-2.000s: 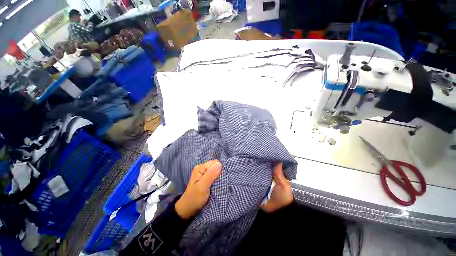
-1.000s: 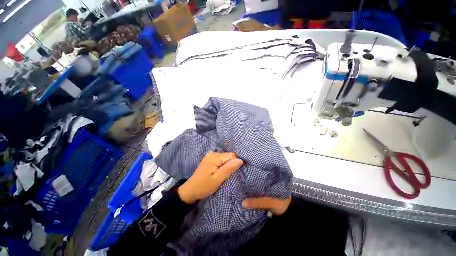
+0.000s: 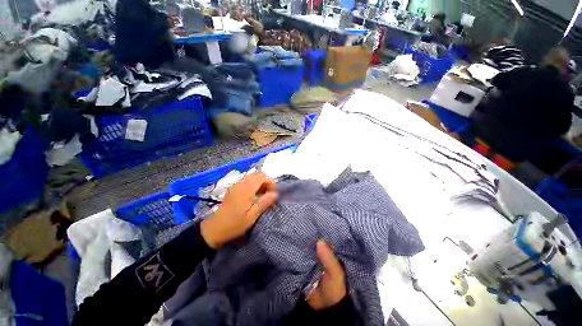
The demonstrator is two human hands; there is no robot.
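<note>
A navy-grey finely checked garment piece (image 3: 300, 223) lies bunched over my lap and the near edge of the white table. My left hand (image 3: 237, 207) holds a fold at its upper left, with thumb and fingers pinched together. My right hand (image 3: 328, 280) grips the cloth lower down with the thumb on top; its fingers are mostly hidden under the fabric. White fabric (image 3: 332, 143) lies behind the checked cloth on the table. The sewing machine head (image 3: 514, 251) is at the right, its needle area blurred.
White layers with dark edges (image 3: 440, 153) are piled on the table. A blue crate (image 3: 143, 213) with pale cloth stands left of my lap. Another blue crate (image 3: 153, 130) filled with cloth is farther left. A cardboard box (image 3: 348, 67) and a person in dark clothes (image 3: 533, 105) are beyond the table.
The view has swung left, so the machine is at the right edge and the scissors are out of view. My left hand has moved apart from my right, towards the garment's upper left.
</note>
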